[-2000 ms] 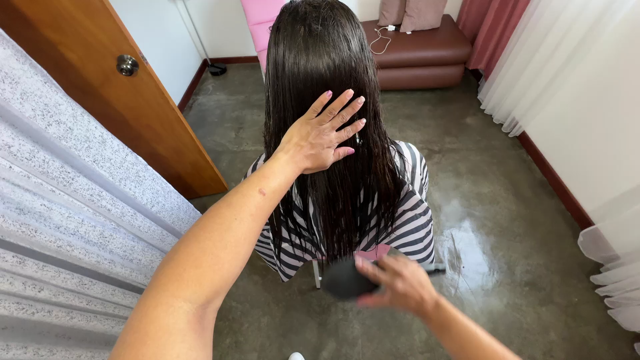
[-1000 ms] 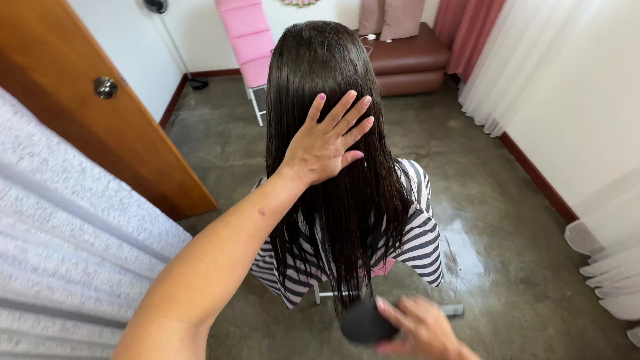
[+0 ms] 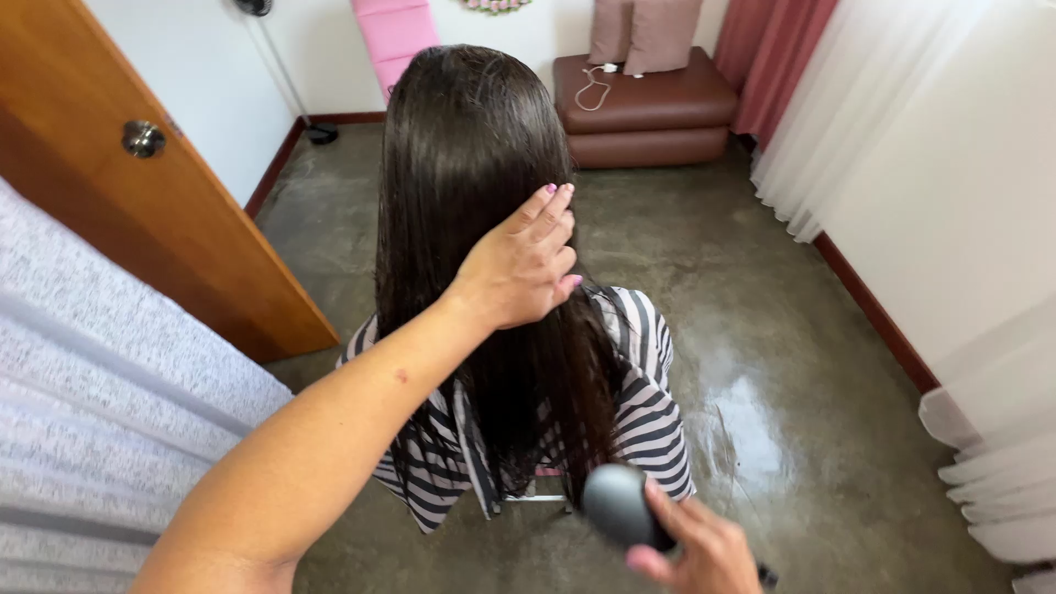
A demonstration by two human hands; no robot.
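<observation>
A person with long, dark, damp-looking hair (image 3: pixel 462 190) is seated facing away, wearing a black-and-white striped cape (image 3: pixel 656 404). My left hand (image 3: pixel 525 264) rests on the right side of the hair at neck height, its fingers bent around the strands; how firmly they close cannot be seen. At the lower right, my right hand (image 3: pixel 701 540) grips a dark hairbrush (image 3: pixel 624 505), its rounded back facing up, beside the hair ends. The brush's bristles are hidden. Part of a light metal chair frame (image 3: pixel 536 498) shows below the cape.
A wooden door (image 3: pixel 165 206) and a grey curtain (image 3: pixel 124 330) stand at left. Ahead are a pink padded chair (image 3: pixel 396 37), a black stand base (image 3: pixel 322 134) and a brown ottoman (image 3: pixel 652 107) with cushions (image 3: pixel 664 37) and a white cable. Sheer curtains (image 3: pixel 858 107) hang at right.
My left hand has gone from lying spread on the back of the hair to its right side, with fingers drawn together. The brush has moved right, still in my right hand.
</observation>
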